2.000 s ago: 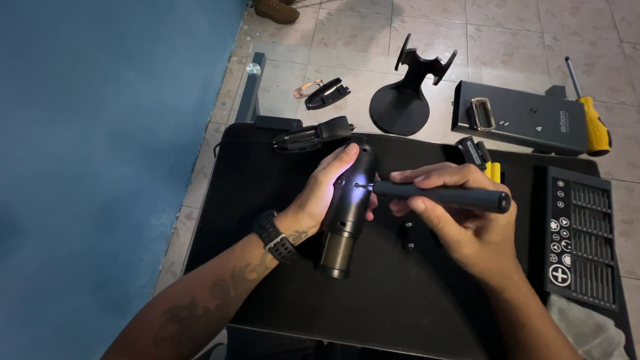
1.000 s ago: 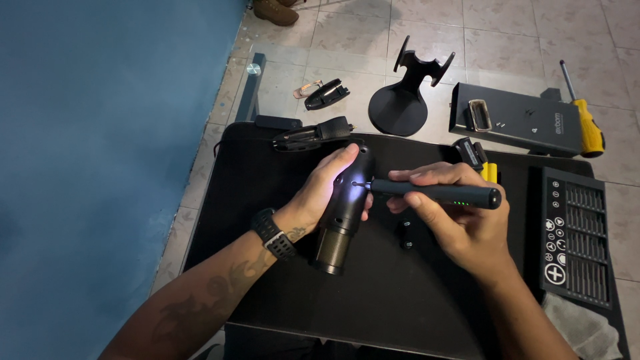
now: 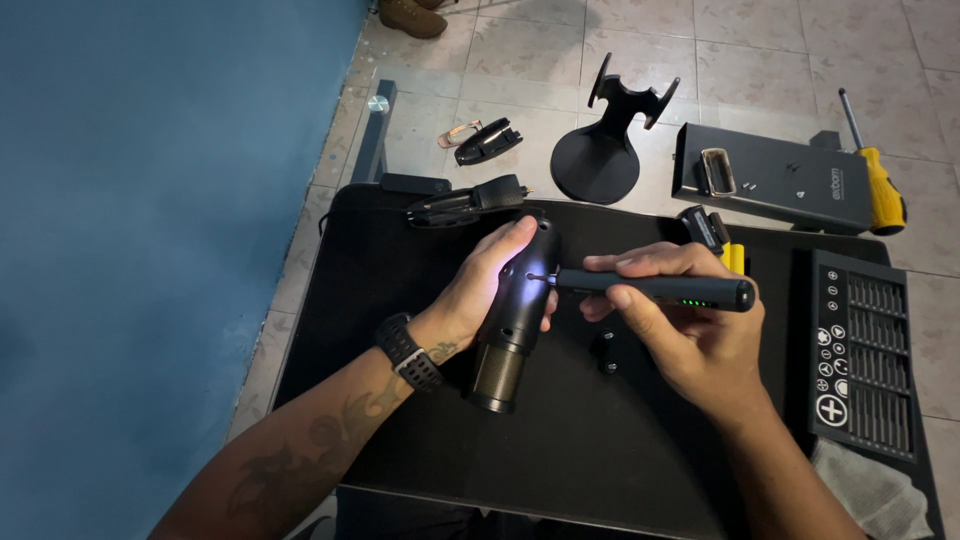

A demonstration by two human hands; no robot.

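Note:
My left hand point(image 3: 480, 289) grips a black cylindrical device body point(image 3: 517, 307) with a gold-brown mesh section at its lower end. The body lies tilted, and small holes show in its side. My right hand point(image 3: 675, 315) holds a dark electric precision screwdriver point(image 3: 652, 289) with several green lights near its rear. Its lit tip meets the side of the body at one of the holes; the light hides whether a screw is there. Two small black parts point(image 3: 609, 352) lie on the black mat point(image 3: 450, 465) between the body and my right wrist.
Behind my hands are an opened black device part point(image 3: 465, 204), a black shell piece point(image 3: 489, 142), a black stand point(image 3: 596, 169) and a dark case point(image 3: 772, 176) bearing small screws and a metal ring. A yellow-handled screwdriver point(image 3: 885, 195), a bit set point(image 3: 862, 360) and a grey cloth point(image 3: 870, 487) are at right.
Green lights show on the electric screwdriver that were not visible two seconds ago. Its tip stays at the side of the black body, and my left hand keeps its grip.

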